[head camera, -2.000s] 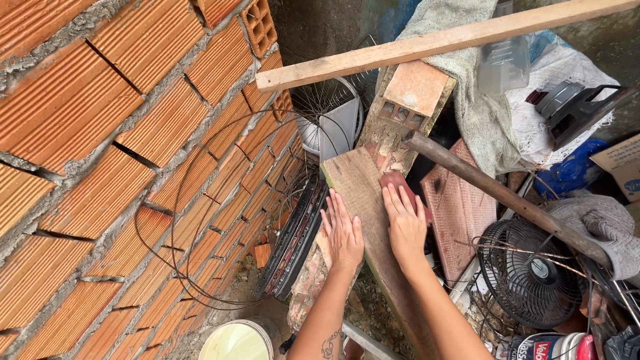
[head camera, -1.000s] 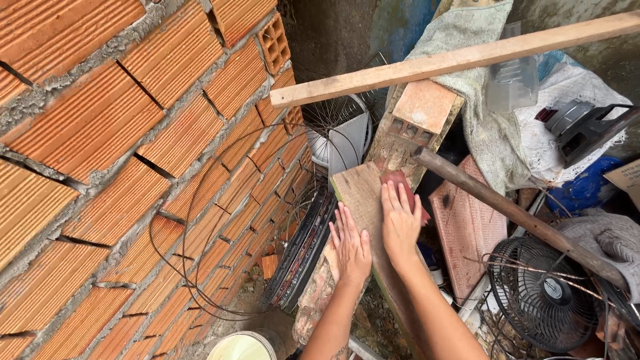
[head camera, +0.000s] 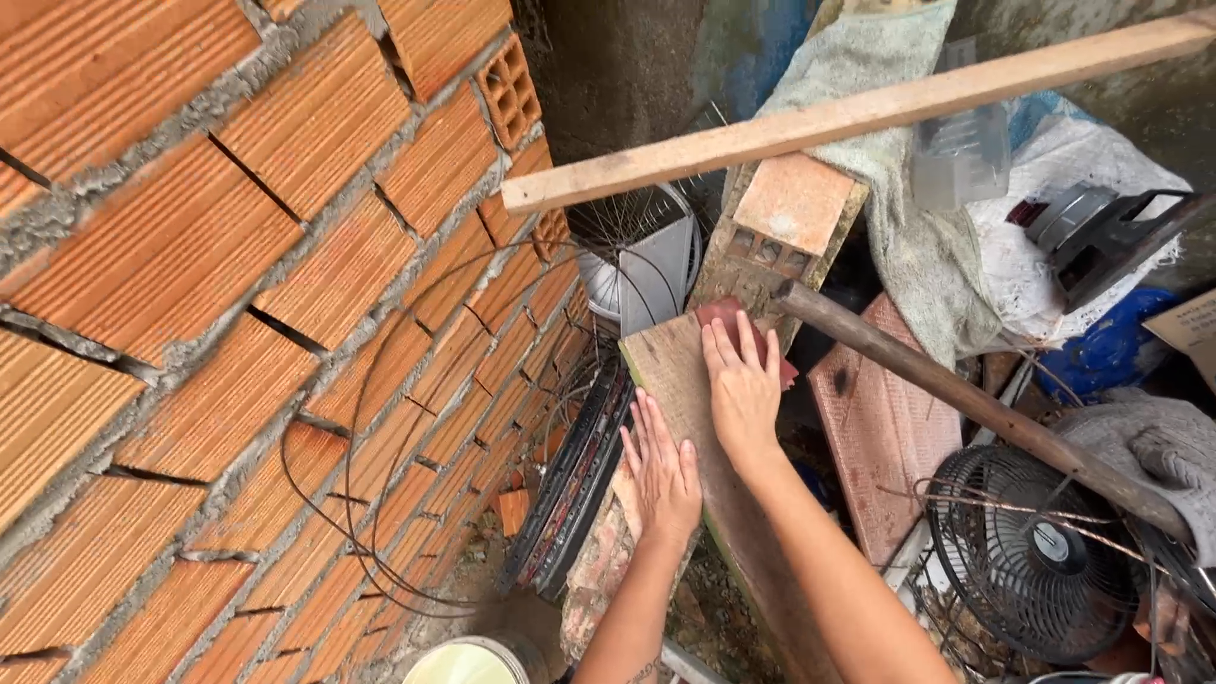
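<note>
A weathered wooden board (head camera: 674, 366) slants up from the bottom of the head view. Flat along its left edge rests my left hand (head camera: 662, 470), fingers extended and gripping nothing. My right hand (head camera: 744, 380) lies palm down over a dark red sheet (head camera: 722, 312), seemingly sandpaper, pressing it on the board's upper right part. The palm hides most of the sheet. Just beyond the board's end, a hollow clay brick (head camera: 793, 204) sits on another rough plank (head camera: 736, 271).
A hollow-brick wall (head camera: 313, 313) with loose wire fills the left. A long wooden batten (head camera: 855, 119) crosses above, and a round wooden pole (head camera: 950, 389) slants at right. Around them are a fan (head camera: 1035, 551), a cloth (head camera: 883, 180), a white sack (head camera: 1045, 218) and a bucket (head camera: 465, 665).
My right hand and the red sheet have moved slightly up the board, toward its far end. My left hand remains at the board's left edge.
</note>
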